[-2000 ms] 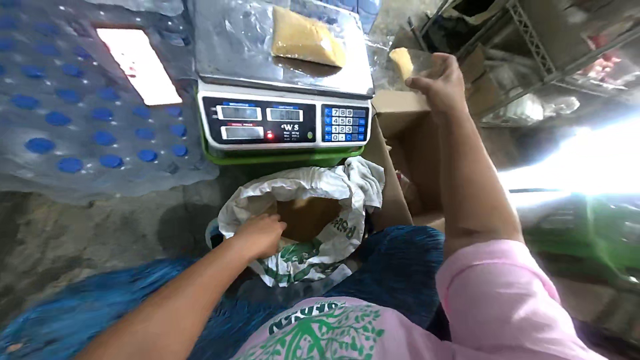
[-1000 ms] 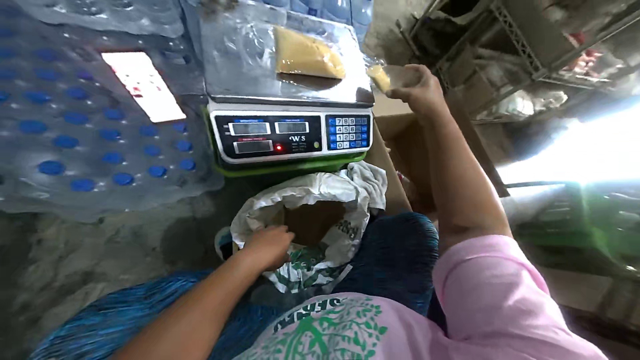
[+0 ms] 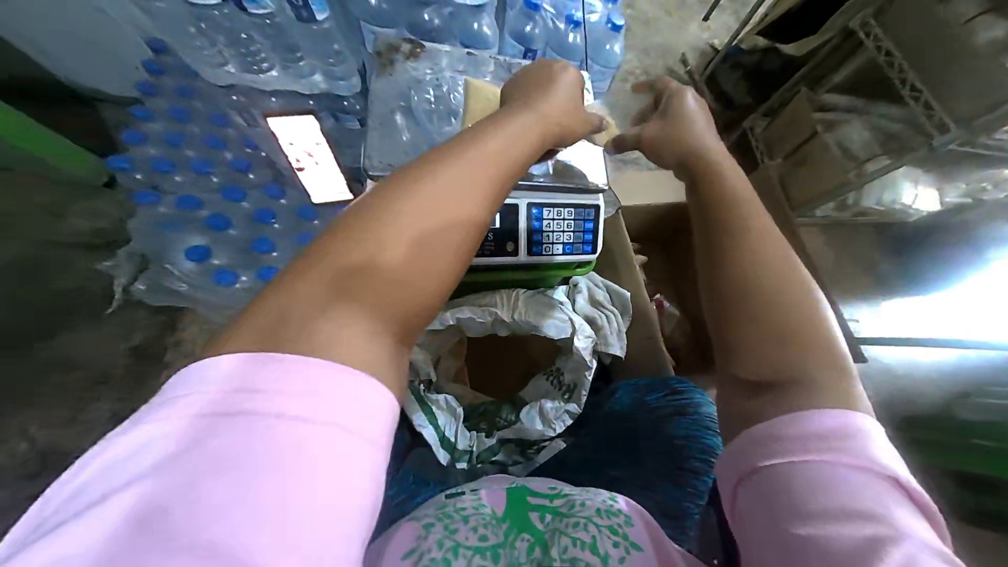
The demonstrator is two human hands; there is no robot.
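Over the right part of a digital weighing scale (image 3: 564,228), my left hand (image 3: 551,102) reaches in, its fingertips at a small clear plastic bag with yellowish contents (image 3: 605,126). My right hand (image 3: 669,126) is on the bag's other side, thumb close to it and other fingers spread; whether it grips the bag I cannot tell. A plastic bag of yellowish contents (image 3: 479,101) lies on the scale's metal pan, partly hidden by my left hand and forearm. Below the scale stands an open white woven sack (image 3: 512,311) with brownish contents inside.
Packs of water bottles with blue caps (image 3: 213,205) lie at the left, a lit phone (image 3: 309,157) on them. More bottles (image 3: 449,27) stand behind the scale. An open cardboard box (image 3: 642,307) is right of the sack. A metal shelf (image 3: 898,71) stands at the far right.
My left hand has left the sack's mouth and moved up to the small bag above the scale. My right hand, which held that bag's top, now has its fingers more spread.
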